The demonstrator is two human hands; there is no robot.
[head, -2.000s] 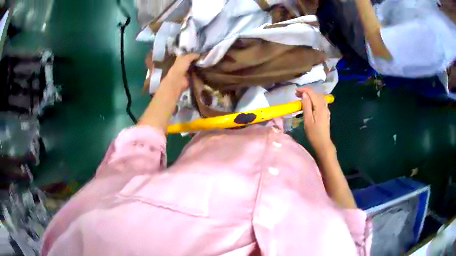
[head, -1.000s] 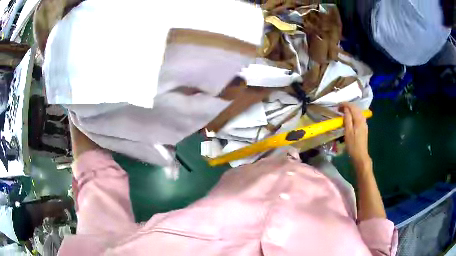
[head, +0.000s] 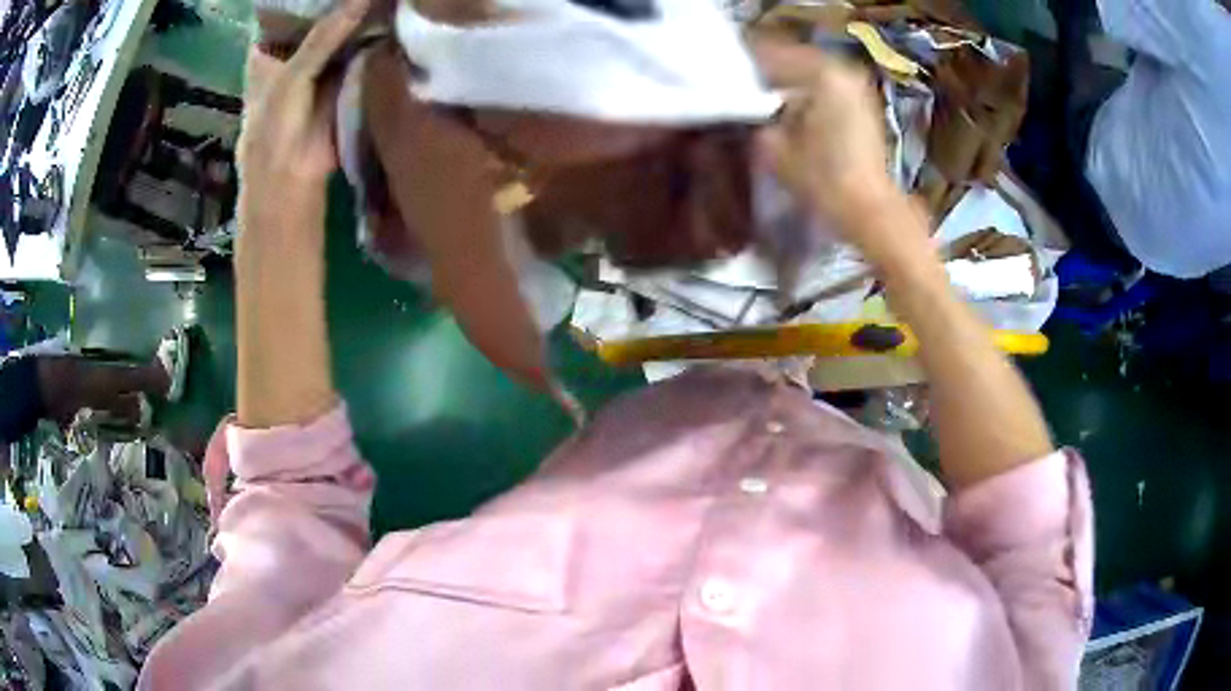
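A bundle of brown and white cut pieces (head: 594, 68) is held up at the top centre, partly blurred. My left hand (head: 300, 95) grips its left side; the fingertips are partly hidden by cloth. My right hand (head: 824, 128) is at its right side, blurred, with the fingers closed on the cloth. The yellow cart rail (head: 756, 340) runs below the bundle, in front of my shirt, and neither hand is on it. Behind the rail more brown and white bundles (head: 986, 108) lie on the trolley.
A person in a white top (head: 1172, 135) is at the upper right. A blue-rimmed crate (head: 1147, 634) stands on the floor at lower right. A heap of grey-white cloth (head: 115, 567) lies at lower left. A table edge (head: 101, 122) and dark stacked pieces (head: 182, 155) are at upper left.
My right hand has left the yellow rail and moved up to the bundle. The bundle, previously spread wide at the left, is now raised between both hands at top centre.
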